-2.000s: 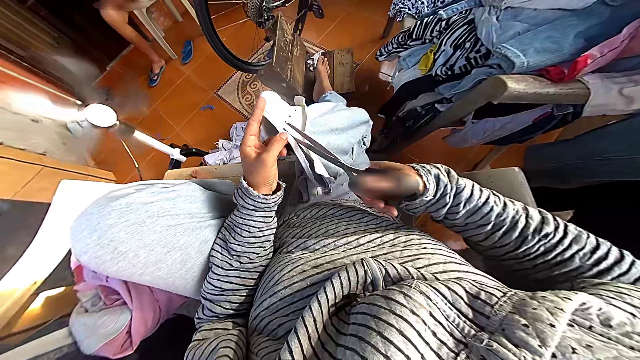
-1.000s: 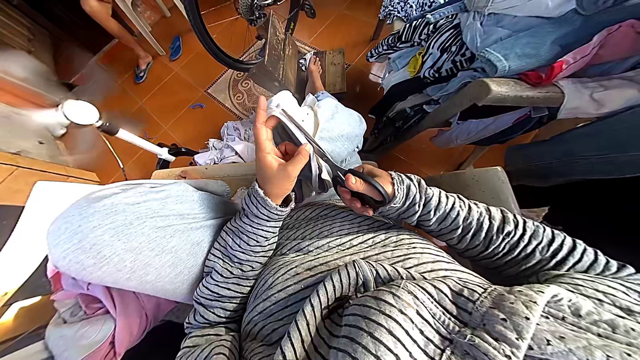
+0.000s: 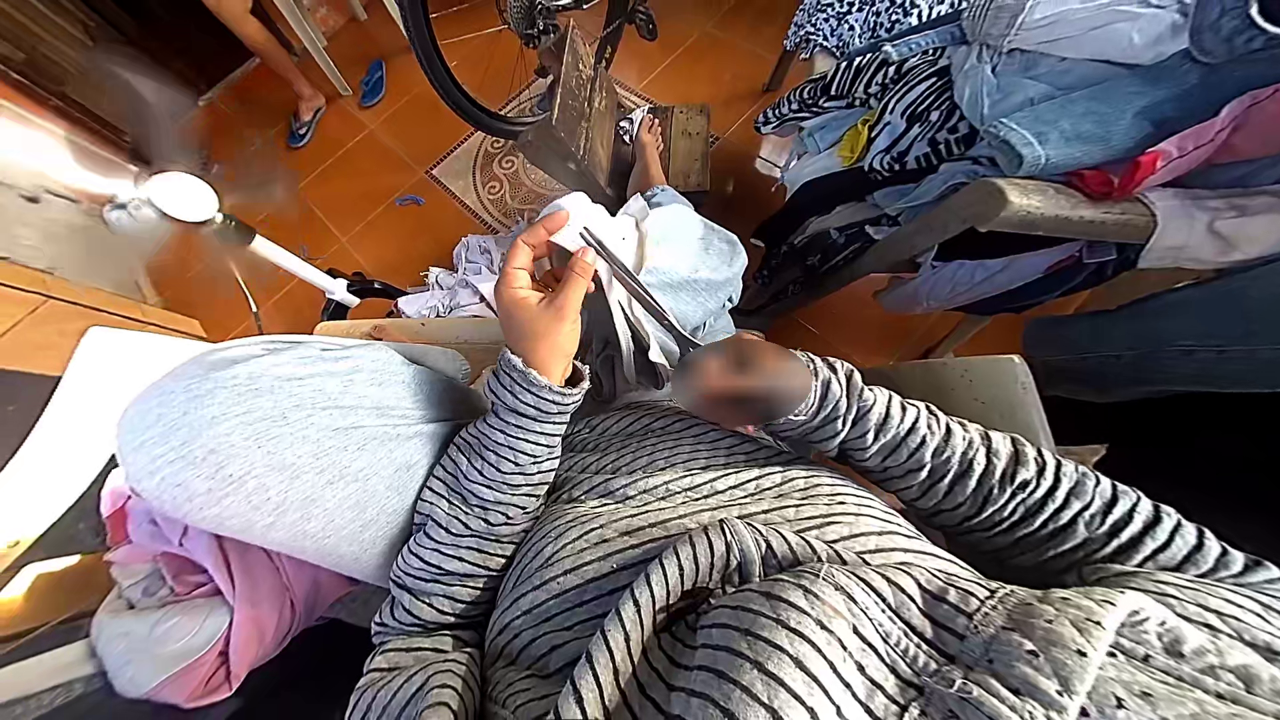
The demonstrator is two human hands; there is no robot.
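Note:
My left hand pinches the edge of a white cloth between thumb and fingers, above my lap. From the right, my right hand holds a pair of scissors; a blur covers this hand and the handles. The dark blades point up and left, with their tips beside my left fingertips at the cloth. Dark and white fabric strips hang below the blades, between my hands. Whether the blades are parted is hard to tell.
Clothes lie heaped on a wooden chair at the right. Ahead are a wooden box, a bicycle wheel and a person's foot in a flip-flop. Cloth scraps lie left of my knee; a pink cloth hangs lower left.
The scissors' handles, plain to see a second ago, are now blurred over. Both hands remain close together at the cloth, and the view has shifted slightly.

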